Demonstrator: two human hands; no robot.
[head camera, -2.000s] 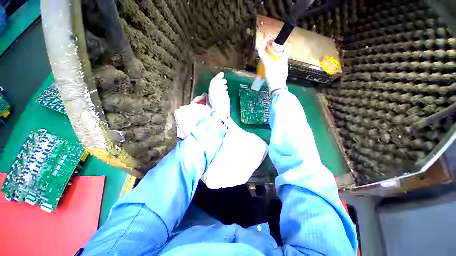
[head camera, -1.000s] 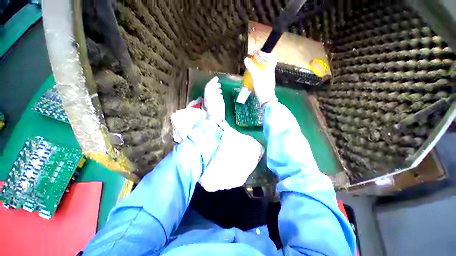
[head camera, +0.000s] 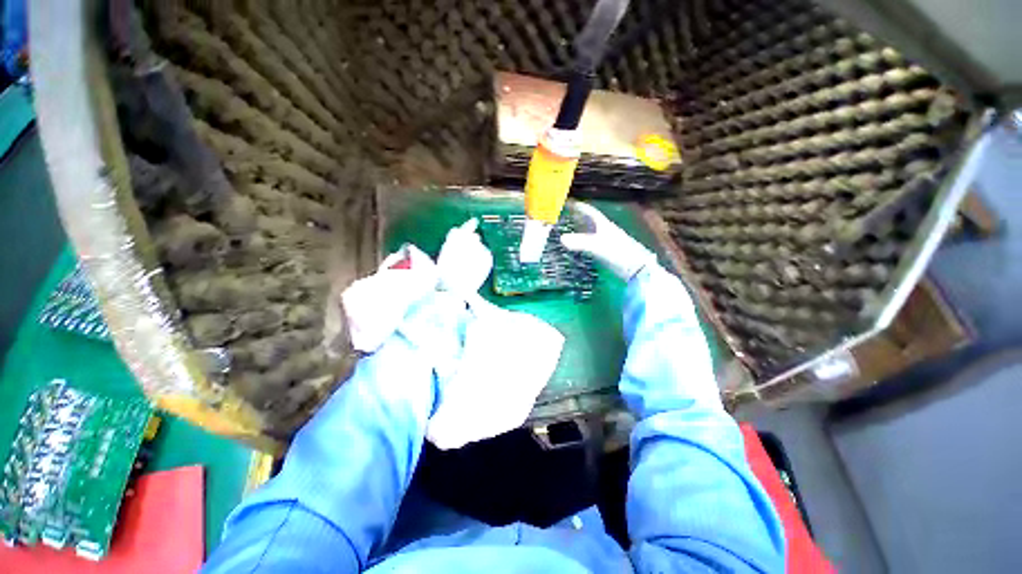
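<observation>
A green circuit board (head camera: 529, 269) lies on the green mat (head camera: 594, 348) in the foam-lined booth. The yellow air gun (head camera: 549, 185) hangs above it, its pale tip over the board, with no hand on it. My right hand (head camera: 609, 242), white-gloved, is open at the board's right edge, thumb and fingers apart. My left hand (head camera: 464, 258), white-gloved, is at the board's left edge; whether its fingers touch the board is unclear. A crumpled white cloth (head camera: 381, 301) with a red patch lies left of my left hand.
A tan metal box (head camera: 583, 123) with a yellow sticker stands at the booth's back. Bumpy foam walls (head camera: 807, 213) surround the booth. At the left, a circuit board (head camera: 73, 465) lies partly on a red sheet (head camera: 168, 521), with another board (head camera: 79, 305) behind it.
My right hand has let go of the air gun and moved to the board's right side. My left hand has moved closer to the board. The view has shifted.
</observation>
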